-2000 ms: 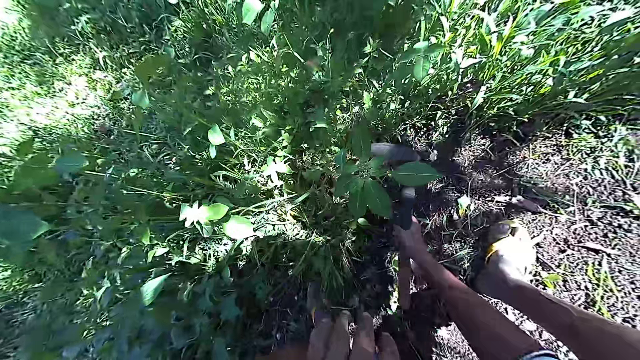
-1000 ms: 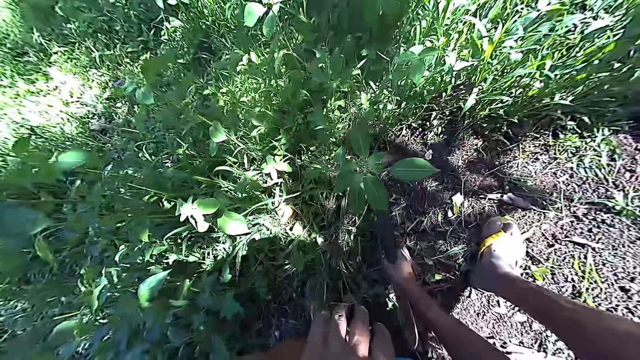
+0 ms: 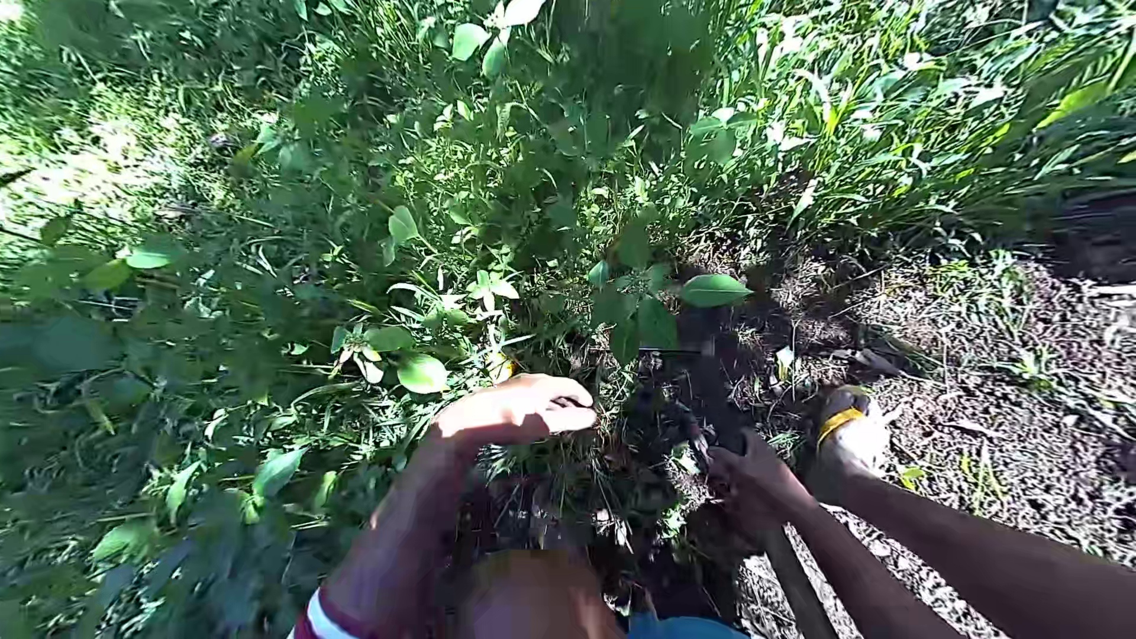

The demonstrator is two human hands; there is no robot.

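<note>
My left hand (image 3: 524, 408) reaches into the low weeds, its thumb and fingers bent close together beside grass stems (image 3: 603, 426); whether anything is between them cannot be told. To its right, my right hand (image 3: 754, 479) grips the handle (image 3: 794, 577) of a long-handled tool, probably a hoe. The tool's dark head (image 3: 706, 351) lies in shade beyond the hand, partly hidden by a broad-leaved plant (image 3: 643, 311), so its shape is unclear.
A foot with a yellow strap (image 3: 843, 426) stands on bare soil (image 3: 1021, 417) at the right. A bent knee (image 3: 537, 595) shows at the bottom. Tall grass (image 3: 932, 115) grows at the upper right, and dense weeds (image 3: 222, 355) cover the left.
My left hand has come up from the bottom edge and stretched over the weeds. My right hand still holds the tool's handle, and the tool's head has shifted.
</note>
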